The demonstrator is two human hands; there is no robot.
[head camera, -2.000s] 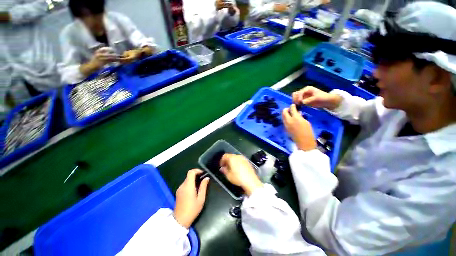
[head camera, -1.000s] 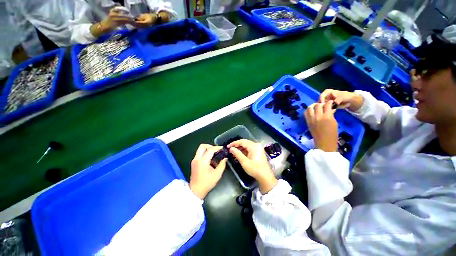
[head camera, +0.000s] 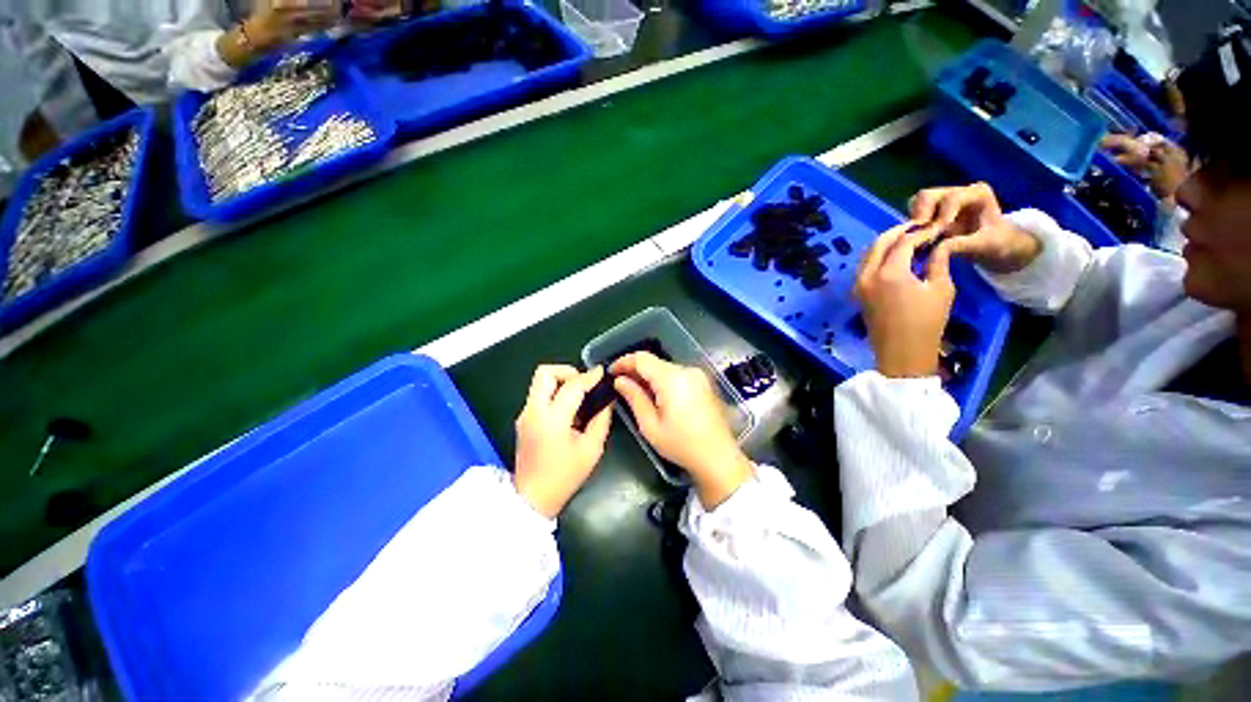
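My left hand (head camera: 552, 439) holds a black plastic housing (head camera: 596, 401) between thumb and fingers, over the left rim of the clear parts box (head camera: 656, 322). My right hand (head camera: 683, 418) is above the box, its thumb and index fingertips touching the right end of the housing. Whether a small insert is between those fingertips cannot be told. Small black inserts (head camera: 650, 351) show in the box behind my fingers. The blue work tray (head camera: 302, 507) lies to the left, partly under my left sleeve.
Black housings (head camera: 749, 373) lie right of the box. A person (head camera: 1015, 453) at the right works over a blue tray (head camera: 823, 325) of black parts. The green belt (head camera: 453, 261) runs behind. Circuit boards (head camera: 34, 658) sit at lower left. Trays of slender pale parts (head camera: 275, 130) stand across the belt.
My right hand has come up out of the box to the housing in my left hand. The view has shifted. The stemmed part on the belt now shows farther left.
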